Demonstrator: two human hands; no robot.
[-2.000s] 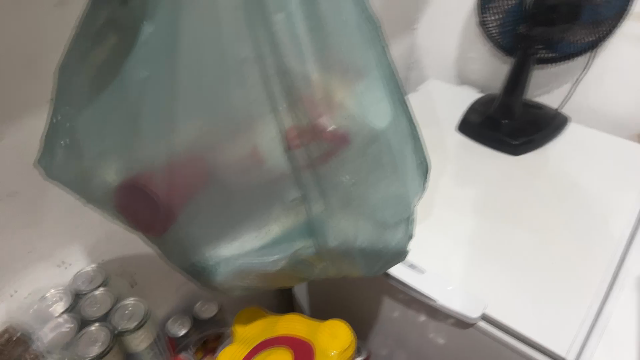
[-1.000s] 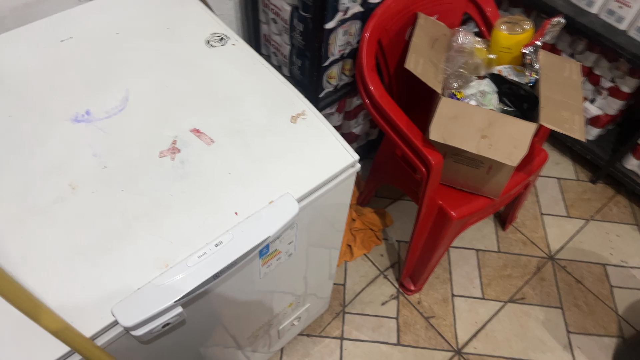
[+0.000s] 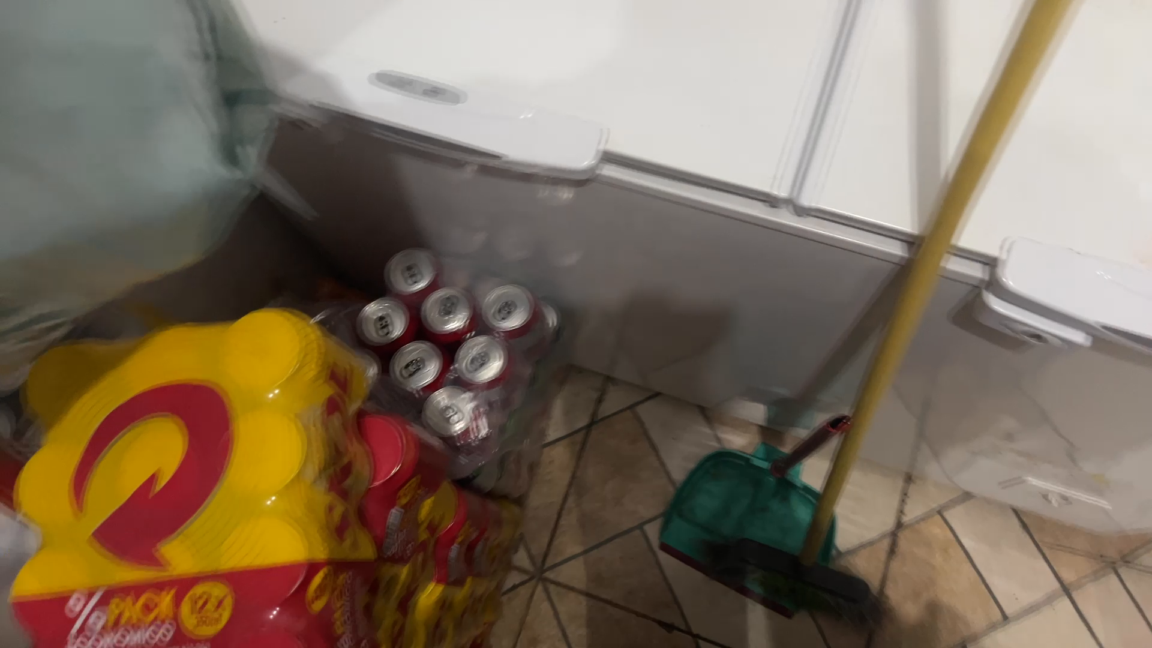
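Neither of my hands shows in the head view. A broom with a yellow handle (image 3: pixel 909 279) leans at the right against the front of a white chest freezer (image 3: pixel 648 81). Its dark head lies over a green dustpan (image 3: pixel 742 499) on the floor. At the lower left stands a shrink-wrapped pack in yellow and red plastic (image 3: pixel 189 450). Beside it, silver-topped red cans (image 3: pixel 447 310) sit in clear plastic wrap. A translucent greenish plastic bag (image 3: pixel 108 144) fills the upper left, blurred; what holds it is out of view.
More red and yellow packs (image 3: pixel 441 540) are stacked under and beside the upper pack. The tiled floor (image 3: pixel 612 477) runs between the packs and the dustpan. White freezer handles (image 3: pixel 558 139) stick out along the lid's front edge.
The view has swung far, from a red chair with a cardboard box one second ago to the drink packs, broom and dustpan. The greenish bag, seen two seconds ago, is in view again.
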